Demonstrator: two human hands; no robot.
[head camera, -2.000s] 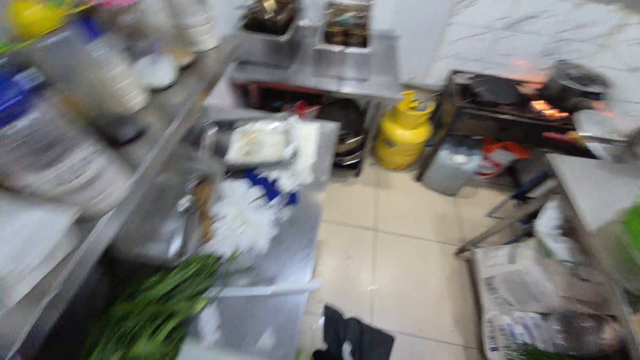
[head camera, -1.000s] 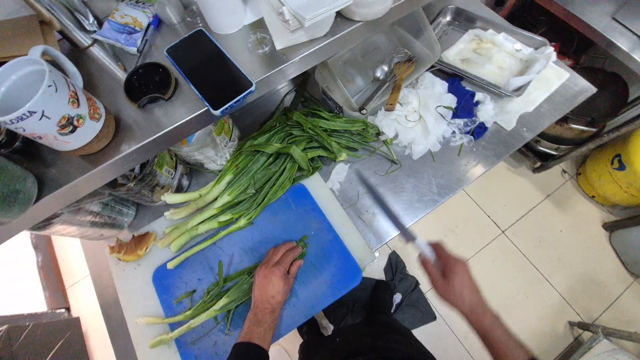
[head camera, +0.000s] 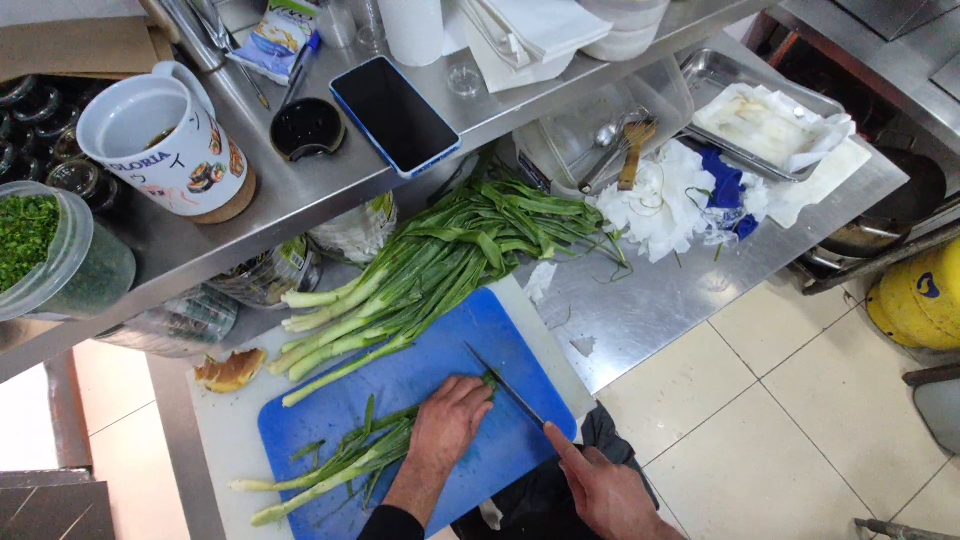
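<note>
My left hand presses a few green onions onto the blue cutting board, with their green ends poking out past the fingertips. In my right hand is a kitchen knife, its blade over the board beside those green ends and its index finger laid along the blade's back. A large bunch of green onions lies across the board's far edge, white ends toward the left. Beneath the blue board is a white board.
Above the far side, a steel shelf holds a mug, a phone and a tub of chopped greens. Crumpled paper, a plastic container and a metal tray stand beyond the onions. A bread piece sits left.
The knife, held off to the right over the floor side one second ago, has moved left to the board beside my left hand. My left hand remains on the onions.
</note>
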